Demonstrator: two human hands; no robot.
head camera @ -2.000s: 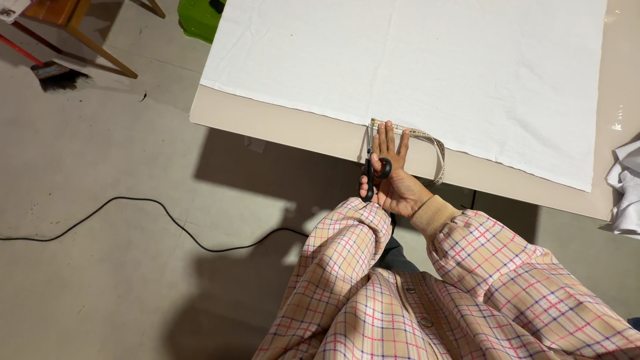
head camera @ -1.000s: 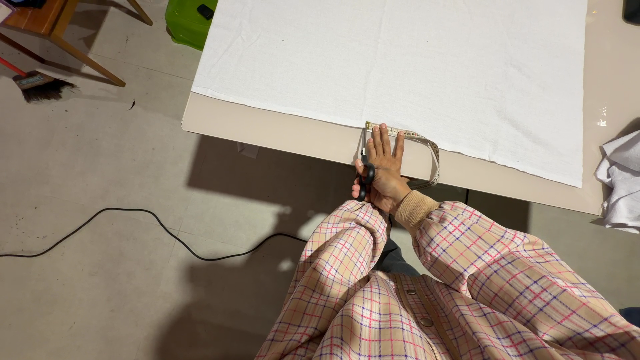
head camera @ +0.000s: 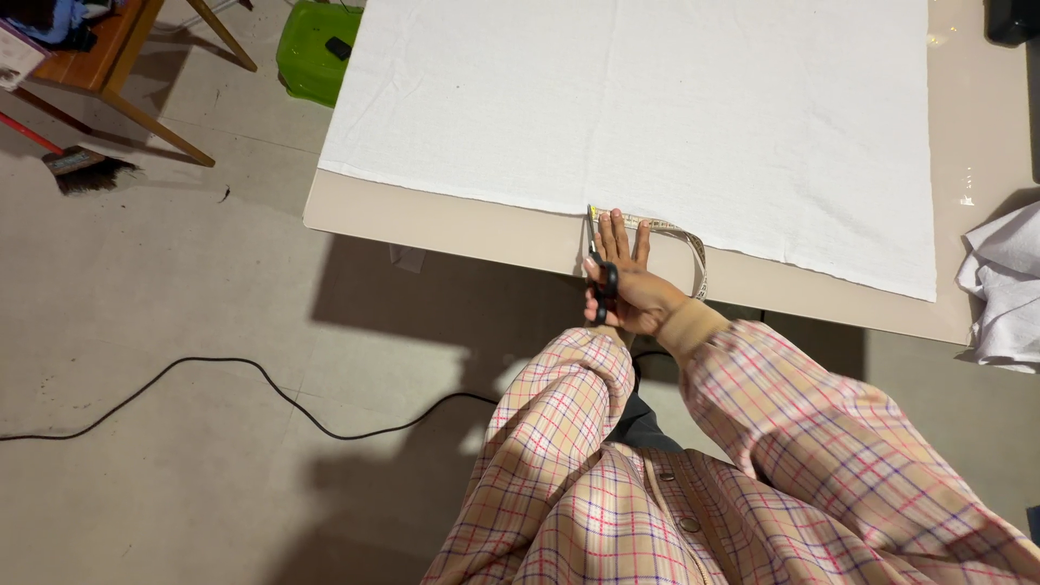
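Note:
A white cloth (head camera: 634, 106) lies on the pale tabletop (head camera: 455, 215), its lower edge running a little inside the table's near edge. My left hand (head camera: 591, 310), partly hidden under my right wrist, holds black-handled scissors (head camera: 606, 280). Their narrow blades point away from me, and the tips reach the cloth's edge beside the end of a tape measure (head camera: 668, 226). My right hand (head camera: 638, 280) lies palm down with fingers spread, the fingertips on or against the tape at the cloth's edge. From there the tape curves right and back toward the table's edge.
Crumpled white fabric (head camera: 1007, 284) hangs at the table's right side, below a black object (head camera: 1011, 20). A green plastic tub (head camera: 309, 61) stands on the floor at upper left, near a wooden stool (head camera: 122, 49) and a broom (head camera: 85, 169). A black cable (head camera: 268, 374) crosses the floor.

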